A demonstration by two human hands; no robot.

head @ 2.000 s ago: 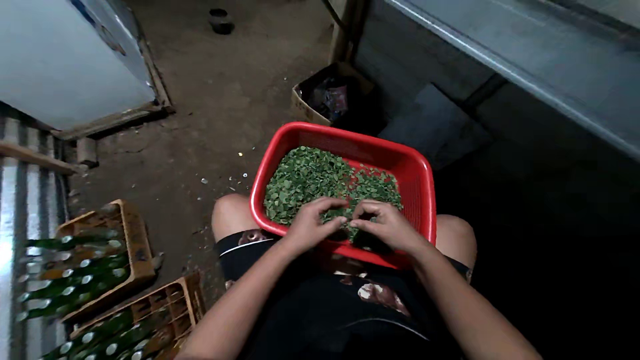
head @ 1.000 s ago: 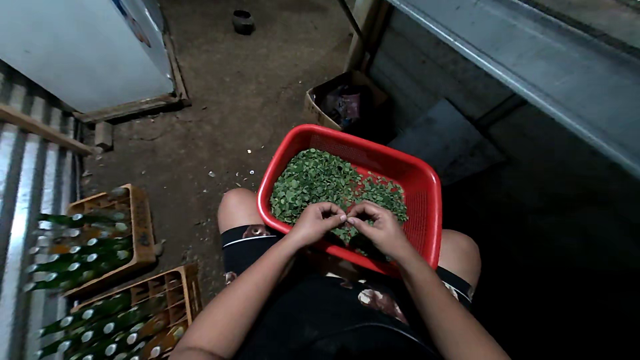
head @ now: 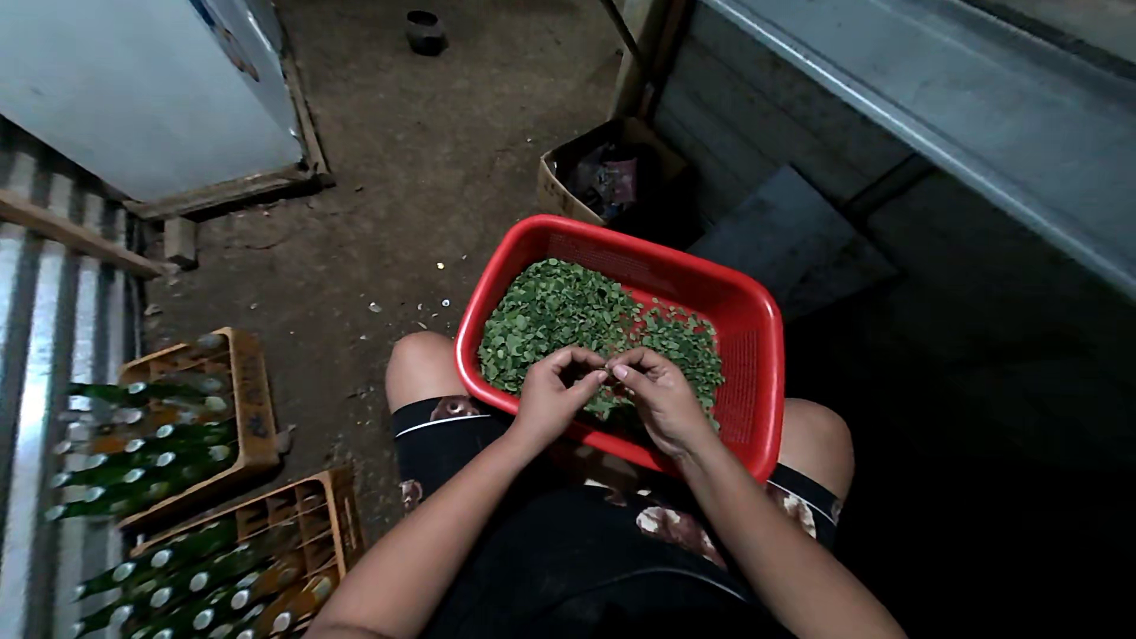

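A red plastic basket (head: 768,390) with perforated sides rests across my lap. Small green leaves (head: 559,306) lie in it, a larger heap at the left and a smaller one at the right, with red bottom showing between them. Over the near part of the leaves, my left hand (head: 561,390) and my right hand (head: 658,390) meet, thumbs and forefingers pinched together at the tips. A tiny dark bit shows between the fingertips, too small to name; it may be a stem or leaf.
Two crates (head: 253,399) of green and amber glass bottles (head: 169,459) stand at the lower left. Beyond the basket is a cardboard box (head: 568,191) with dark contents. A white cabinet or appliance (head: 151,98) is at the upper left, a small dark pot (head: 426,34) on the dirt floor.
My hands have stayed close together over the leaves, with small shifts of the fingers. The view has drifted slightly.
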